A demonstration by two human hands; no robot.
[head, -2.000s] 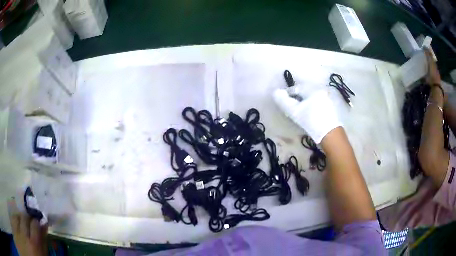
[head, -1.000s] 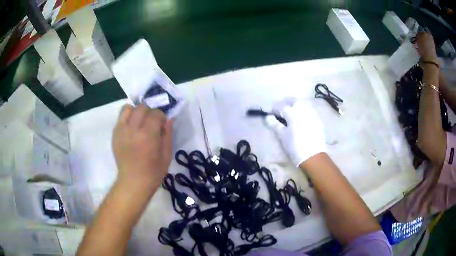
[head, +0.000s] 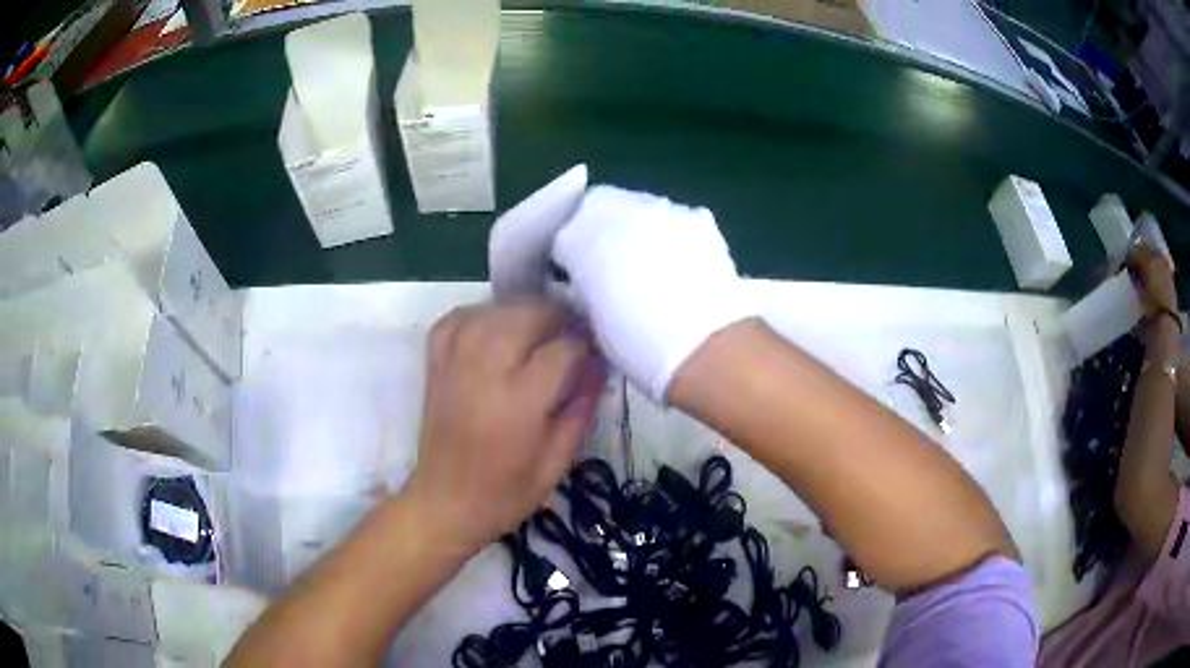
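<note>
A white retail carton (head: 533, 235) with its flap up stands out above my hands in the middle; its body is mostly hidden behind them. My bare left hand (head: 503, 405) is closed round the carton, slightly blurred. My right hand (head: 646, 281), in a white knit glove, is at the carton's opening. A small black bit shows at its fingers; whether it holds a cable is hidden. A pile of coiled black cables (head: 653, 561) lies below my hands on the white table (head: 326, 379). One single cable (head: 924, 388) lies apart at the right.
Two open cartons (head: 450, 150) stand on the dark green belt (head: 679, 118). A closed white box (head: 1030, 232) is on the belt at right. Open boxes crowd the left, one with a black device (head: 178, 518). A neighbouring person's arm (head: 1135, 431) and dark cable pile (head: 1094, 444) are at right.
My gloved right hand has moved up and left from the table to the carton. My left hand and the carton have moved toward the middle. The view has shifted.
</note>
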